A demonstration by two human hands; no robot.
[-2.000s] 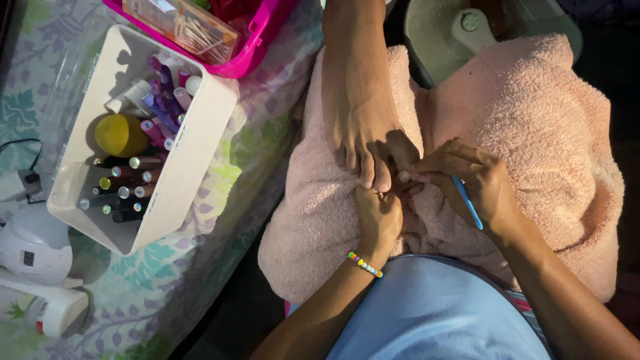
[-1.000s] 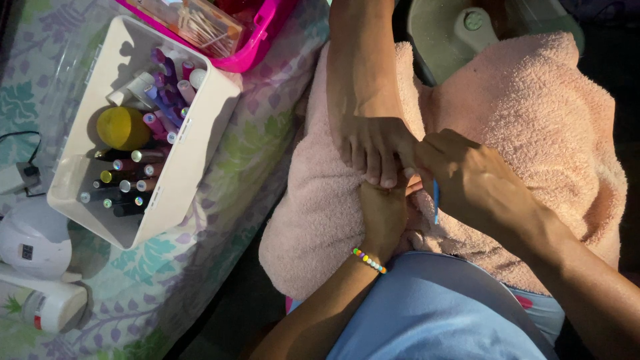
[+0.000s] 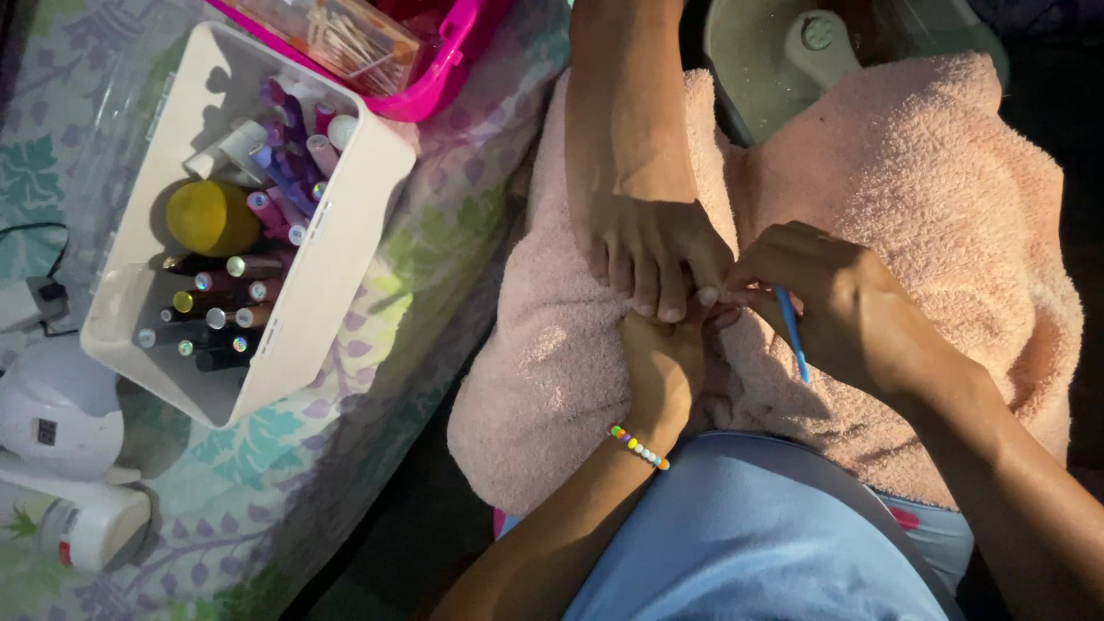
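Another person's bare foot (image 3: 642, 190) rests on a pink terry towel (image 3: 897, 190) over my lap. My left hand (image 3: 664, 362), with a beaded bracelet (image 3: 638, 446) at its wrist, is under the front of the foot and holds it at the toes; its fingers are partly hidden. My right hand (image 3: 819, 293) is at the big toe (image 3: 709, 293), its fingertips against the toe's side. A thin blue stick-like tool (image 3: 791, 332) is held in that hand and points down from the fingers; its upper end is hidden.
On the patterned cloth at left stand a white bin (image 3: 354, 224) of nail polish bottles with a yellow round object (image 3: 212, 217), a pink basket (image 3: 435, 82) with cotton swabs (image 3: 354, 43), a white nail lamp (image 3: 60, 410) and a white bottle (image 3: 99, 526). A foot basin (image 3: 768, 78) sits beyond the towel.
My right hand has turned and its fingers have shifted at the big toe; the blue tool has changed its tilt. My left hand stays under the foot.
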